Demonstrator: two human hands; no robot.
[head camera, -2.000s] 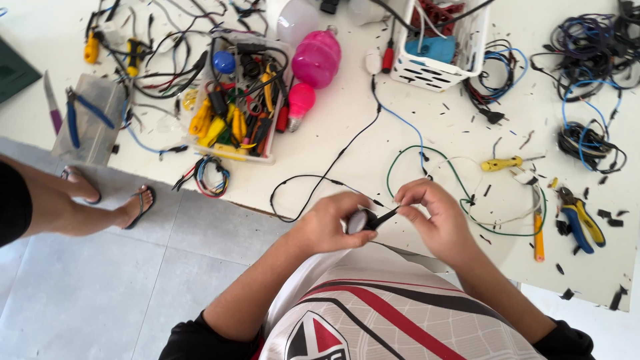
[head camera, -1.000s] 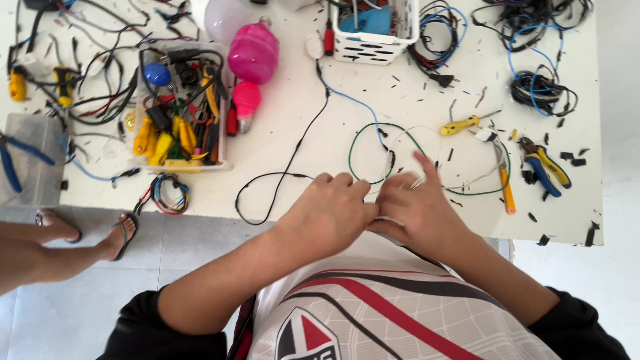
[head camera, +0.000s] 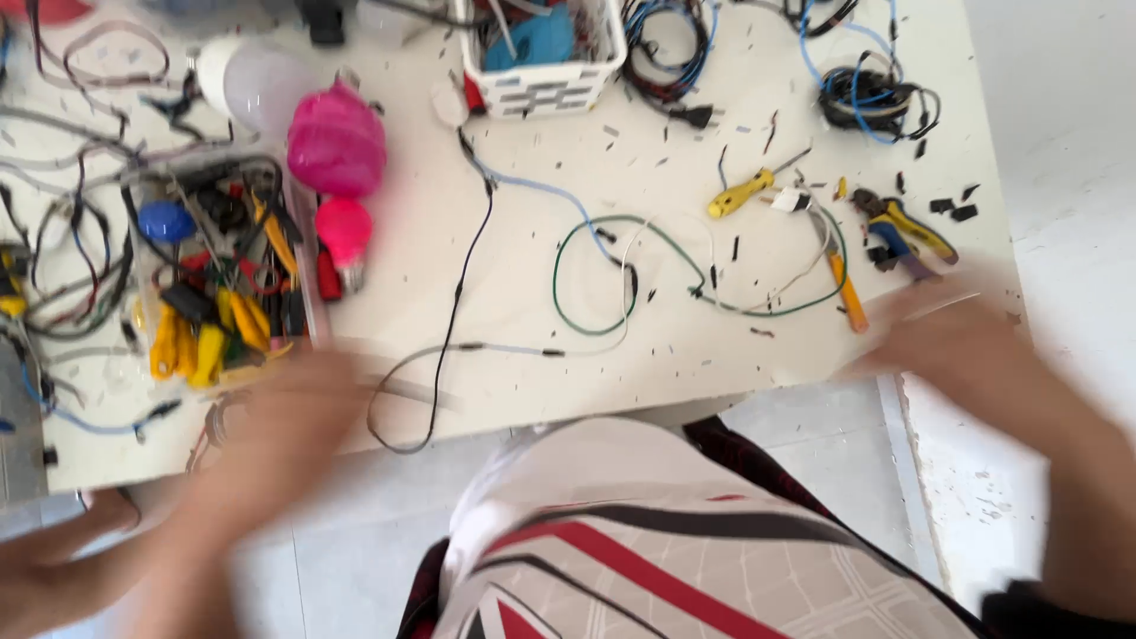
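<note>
My left hand (head camera: 297, 426) is badly blurred over the table's front edge, just below a clear plastic box (head camera: 315, 293) of tools; whether it holds anything is unclear. My right hand (head camera: 932, 333), also blurred, is at the front right, near yellow-and-blue pliers (head camera: 919, 232) and an orange-handled tool (head camera: 848, 293); its grip cannot be made out. Between the hands lie joined wires: a black wire (head camera: 457, 297), a light blue wire (head camera: 541, 188) and a looped green wire (head camera: 557, 280). A yellow screwdriver (head camera: 741, 193) lies beside a white plug (head camera: 790, 200).
Pink bulbs (head camera: 337, 142) and a white bulb (head camera: 257, 84) lie beside the tool box. A white basket (head camera: 555, 89) stands at the back, with coiled cables (head camera: 874, 102) to its right. Black scraps dot the table. Another person's leg (head camera: 53, 550) shows at lower left.
My hands, together at the table's front edge before, have moved far apart, left and right. The black item seen between them two seconds ago is no longer visible there.
</note>
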